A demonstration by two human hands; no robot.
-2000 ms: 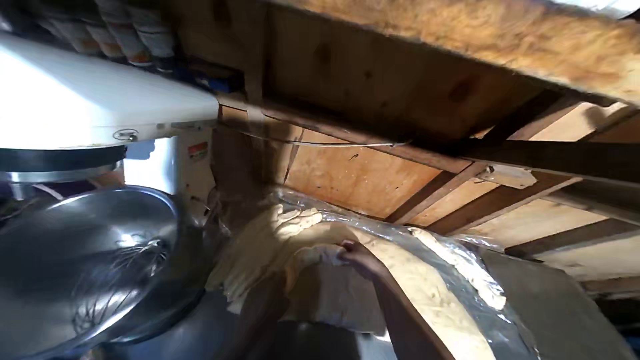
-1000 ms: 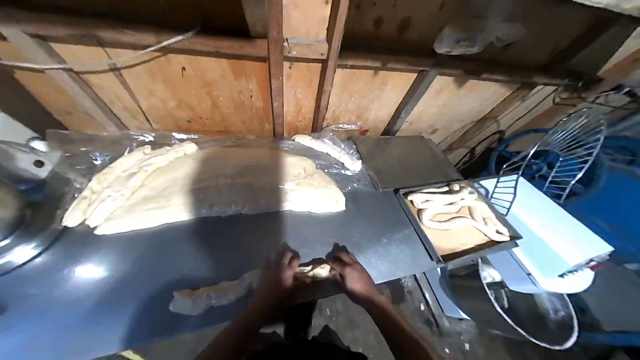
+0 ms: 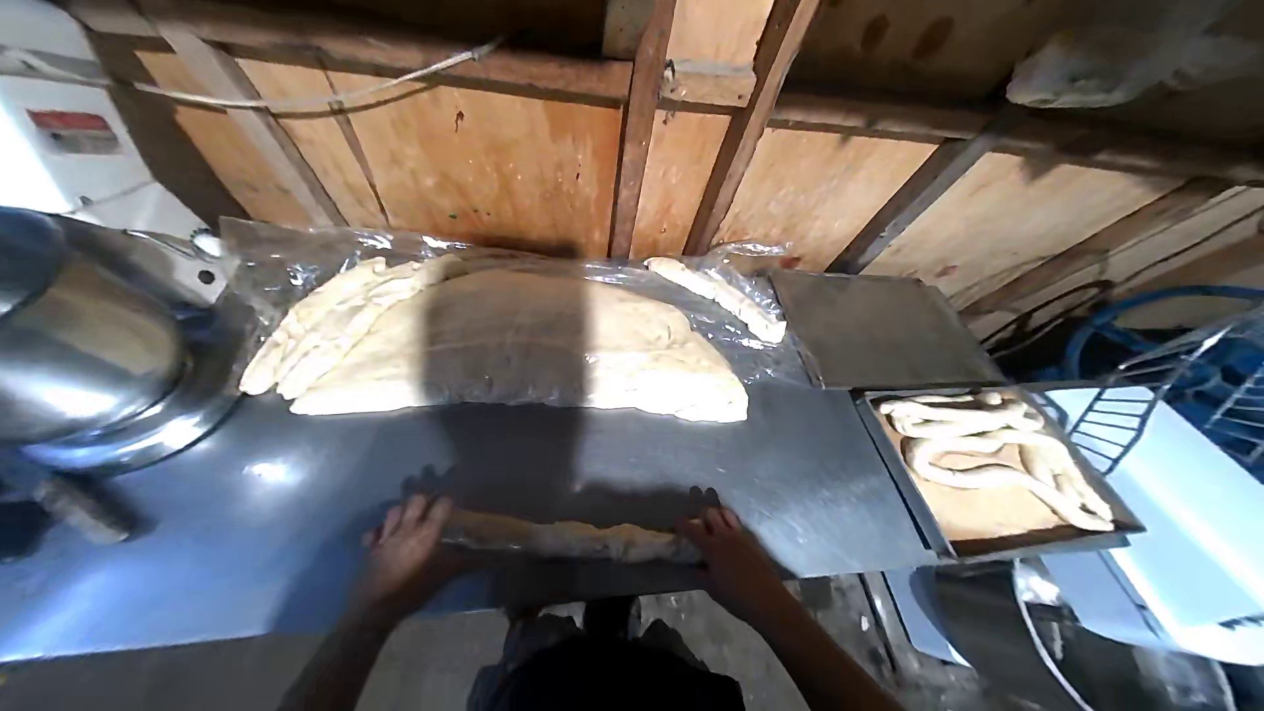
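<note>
A long rope of dough [image 3: 573,540] lies across the steel table near its front edge. My left hand [image 3: 410,543] rests on the rope's left end, fingers spread. On its right end lies my right hand [image 3: 719,543], palm down with the fingers partly spread. Behind them a large slab of dough [image 3: 652,346] sits on clear plastic film, with folded dough strips [image 3: 341,316] at its left end. A smaller dough strip [image 3: 721,296] lies on the film at the back right. At the right, a metal tray [image 3: 894,474] holds looped dough ropes [image 3: 987,449].
A steel mixing bowl [image 3: 89,346] stands at the left beside a white mixer [image 3: 74,128]. A flat metal sheet [image 3: 879,331] lies behind the tray. A wire rack [image 3: 1136,405] is at the far right. A plywood wall with wooden studs [image 3: 642,128] closes off the back.
My hands have moved apart, from close together over the dough to the two ends of a rope. The view has swung strongly from the mixer and wall to the table.
</note>
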